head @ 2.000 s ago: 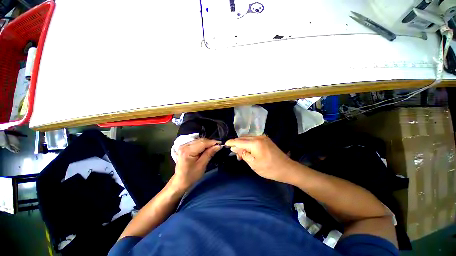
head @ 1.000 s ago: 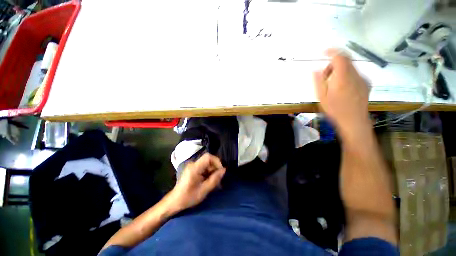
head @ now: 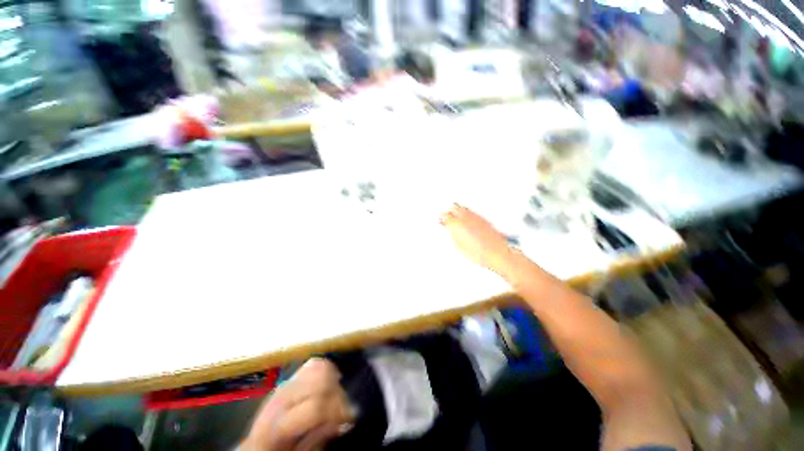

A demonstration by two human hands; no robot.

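The black-and-white garment (head: 406,394) lies in the lap below the table edge, with a white panel between black cloth. My left hand (head: 304,407) is at the bottom of the view beside the garment, fingers curled; whether it holds cloth is hidden. My right hand (head: 469,233) is stretched out over the white table (head: 238,273), near the machine. It is blurred, and I cannot tell whether anything is in its fingers. The white sewing machine (head: 564,167) stands at the right of the table, also blurred.
A red plastic basket (head: 110,280) with white items stands at the table's left end. A red tray (head: 212,390) is under the table edge, and a blue bin (head: 526,339) is under it at right. A cardboard box (head: 714,365) stands at lower right. Other blurred workstations lie behind.
My right hand has left the lap and reached forward over the table. The view has tilted up, bringing the workshop behind into sight. My left hand stays low by the garment.
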